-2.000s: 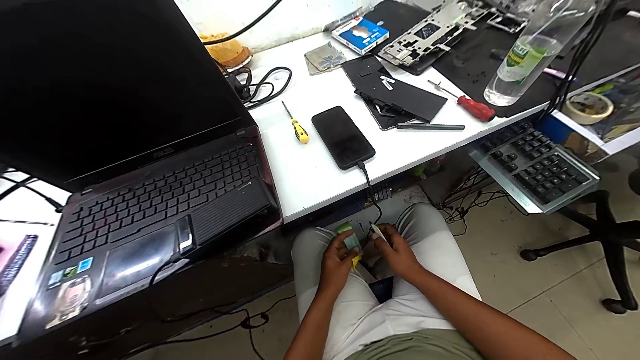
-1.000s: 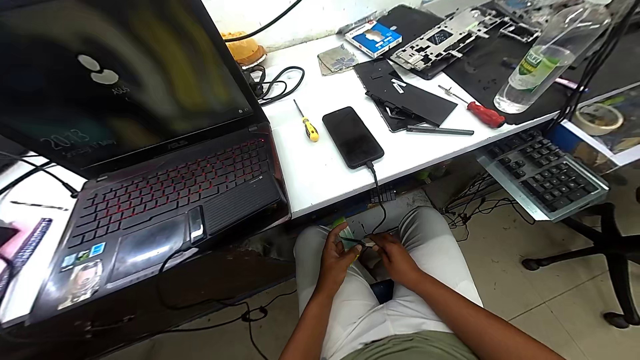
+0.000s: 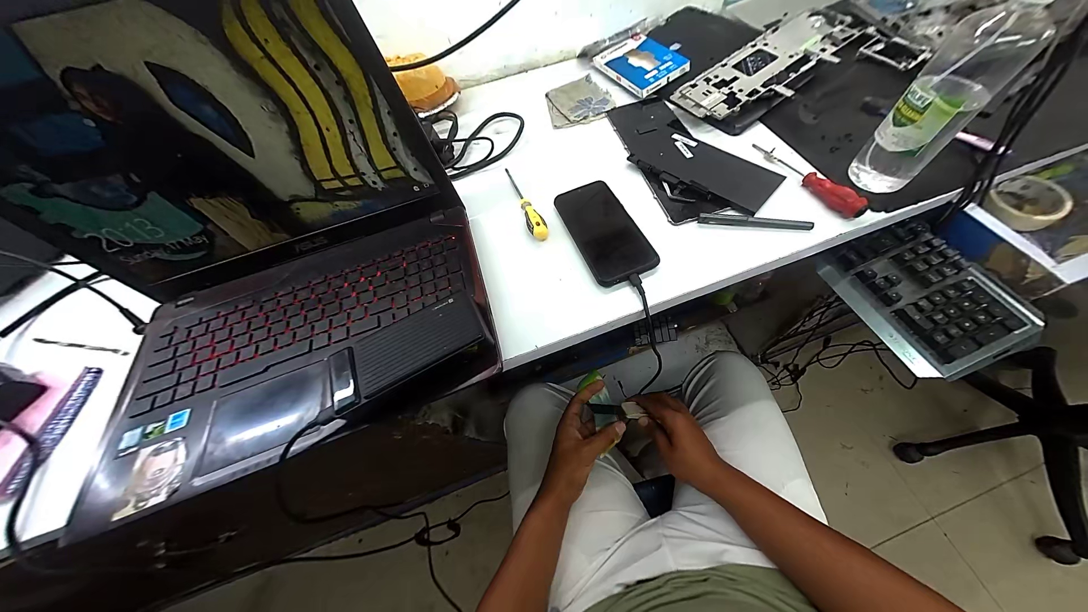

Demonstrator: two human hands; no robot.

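Observation:
My left hand (image 3: 582, 438) is over my lap, with a small green and dark item (image 3: 600, 406) between thumb and fingers; what it is cannot be told. Close on its right, my right hand (image 3: 676, 433) pinches a small pale piece (image 3: 633, 410), which looks like a connector. A black cable (image 3: 653, 331) runs from the lower end of a black smartphone (image 3: 606, 233) on the white desk down towards my hands. The phone lies face up with a dark screen. Left of it lies a yellow-handled screwdriver (image 3: 534, 219).
An open laptop (image 3: 289, 331) fills the left. Right of the phone are black laptop panels (image 3: 722, 161), a red-handled screwdriver (image 3: 833, 195), a metal frame (image 3: 756, 64), a blue box (image 3: 642, 65) and a plastic bottle (image 3: 926, 119). A keyboard (image 3: 935, 297) sits below the desk edge; cables (image 3: 425, 534) hang low left.
The laptop screen has gone from black to a lit picture, and its keys now glow red. My hands have stayed together over my lap, their fingers shifting around the small items.

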